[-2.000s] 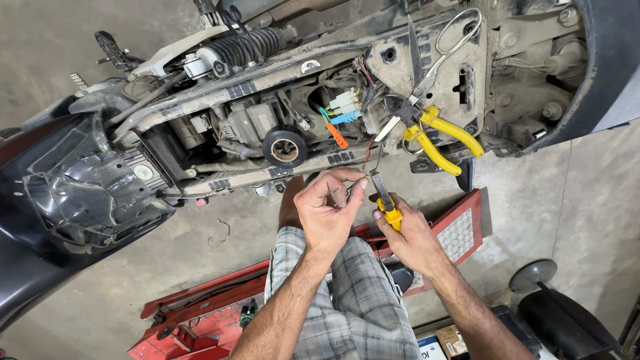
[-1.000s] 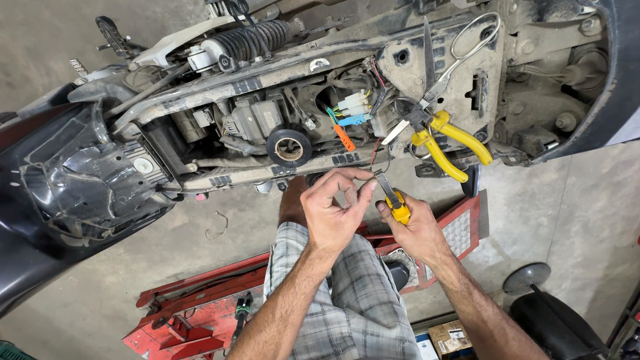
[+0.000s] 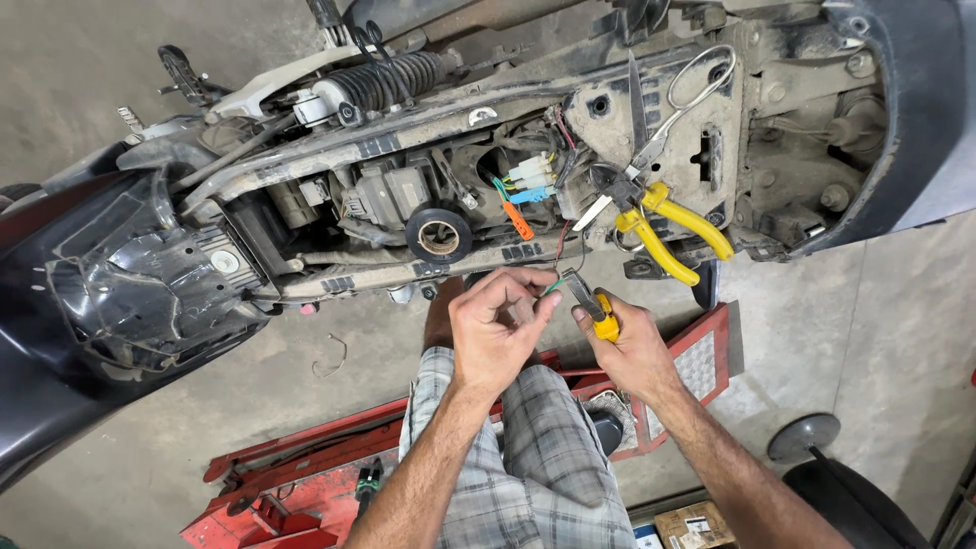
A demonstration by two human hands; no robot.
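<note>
My left hand (image 3: pixel 499 324) pinches a thin green wire (image 3: pixel 555 286) between thumb and fingers, below the motorcycle's frame rail. My right hand (image 3: pixel 629 339) is closed on yellow-handled pliers (image 3: pixel 585 299), whose metal jaws are at the wire's end. On the frame plate, diagonal cutters with yellow handles (image 3: pixel 671 229) lie partly over metal scissors (image 3: pixel 648 149). A roll of black tape (image 3: pixel 438 234) rests on the rail. White connectors (image 3: pixel 531 171), a blue connector (image 3: pixel 534 194) and an orange connector (image 3: pixel 517 221) sit among the wiring.
The uncovered motorcycle frame (image 3: pixel 351 282) spans the view, with a shock absorber spring (image 3: pixel 389 80) at its upper side. Below are a red metal stand (image 3: pixel 290 488), a black round stool (image 3: pixel 854 503) and a cardboard box (image 3: pixel 694 526). A loose piece of wire (image 3: pixel 333 357) lies on the floor.
The green wire now shows plainly between my left fingers and the plier jaws. Both hands have stayed close together below the rail. The tools on the frame have not moved.
</note>
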